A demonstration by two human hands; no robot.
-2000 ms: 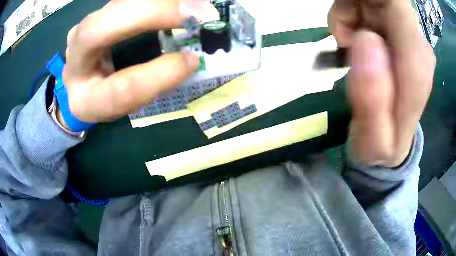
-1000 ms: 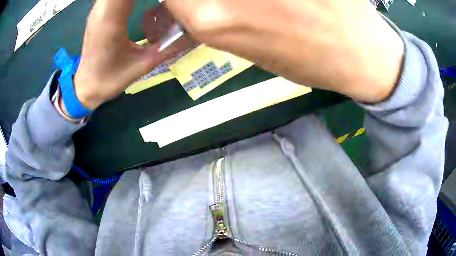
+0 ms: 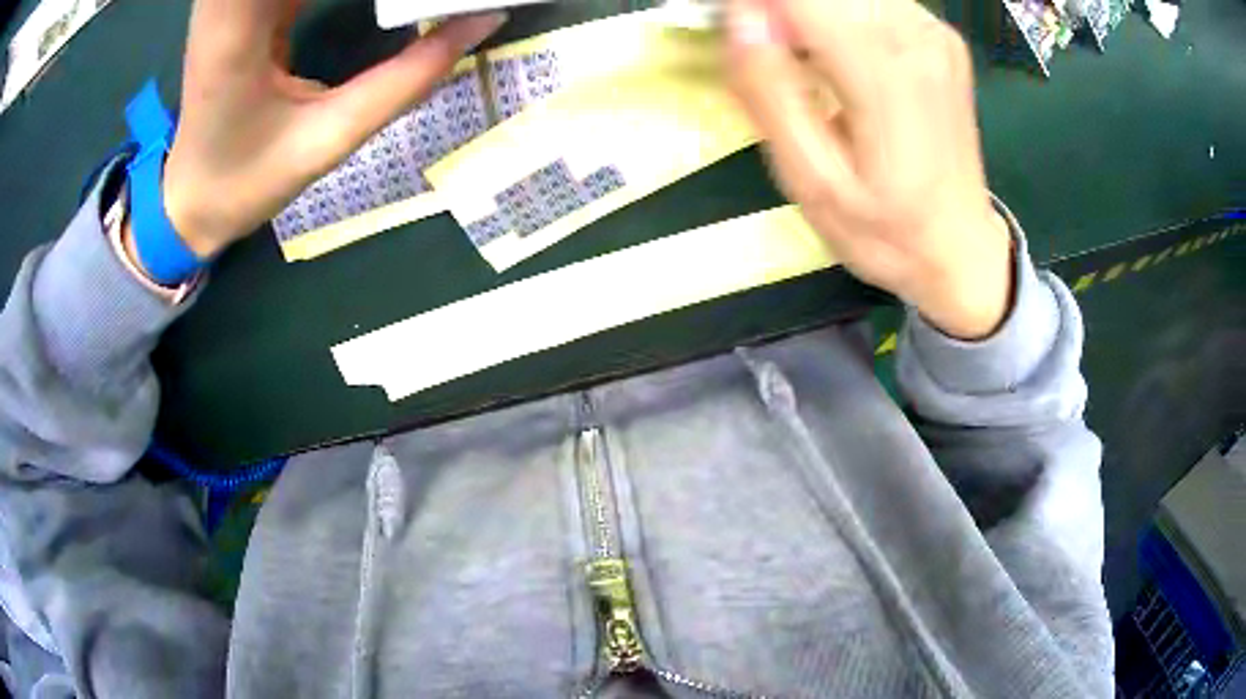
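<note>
My left hand [image 3: 294, 137] is at the upper left, cut off by the top edge, and holds the pale grey tray of a power supply unit [image 3: 444, 8]; only the tray's near edge shows. My right hand [image 3: 875, 150] is at the upper right, over the right part of the backing sheets. Something thin and pale shows at its fingertips, too blurred to name. A label backing sheet [image 3: 554, 201] with a small block of labels overlaps another label sheet [image 3: 396, 160] on its left. An empty backing strip [image 3: 588, 299] lies nearest me.
A dark green mat [image 3: 1093, 178] lies under everything. Small silver and green units [image 3: 1059, 27] stand at the upper right. A printed paper [image 3: 41, 41] is at the upper left. A blue coiled cord [image 3: 226, 478] hangs at the mat's front left edge.
My right hand has moved away from my left hand, to the right, over the backing sheets. The unit's tray edge shows again at the top, and more of the label sheets is uncovered.
</note>
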